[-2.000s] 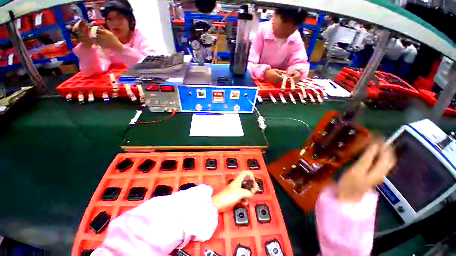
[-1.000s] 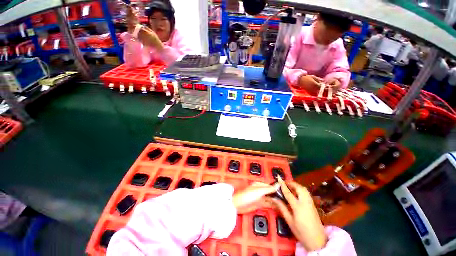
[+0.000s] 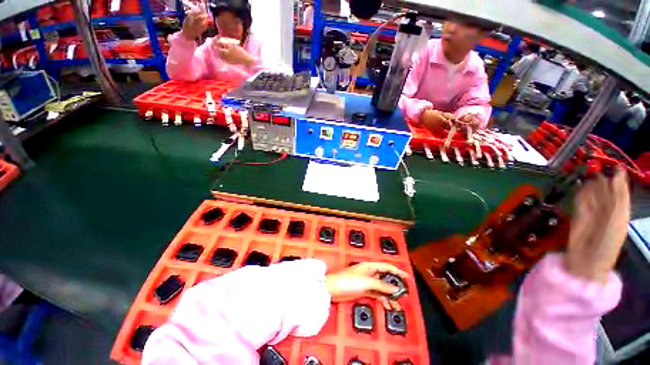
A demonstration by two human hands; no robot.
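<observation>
The red-orange compartment tray holds dark smartwatch bodies in its pockets, some showing a round grey ring. My left hand is over the tray's right part, its fingertips on a smartwatch body at a pocket of the second row. My right hand is raised at the right, blurred, at the red handle behind the orange-brown fixture. The fixture stands open, with a dark piece on its lower plate. How the fingers close on the handle is hard to see.
Behind the tray are a white paper sheet, a blue-fronted control box and a grey power supply. A partly hidden monitor is at the far right. Two people in pink work opposite at red trays.
My right hand has left the tray and my left hand and moved right and up to the fixture's red handle. My left hand has stayed over the tray with a smartwatch body.
</observation>
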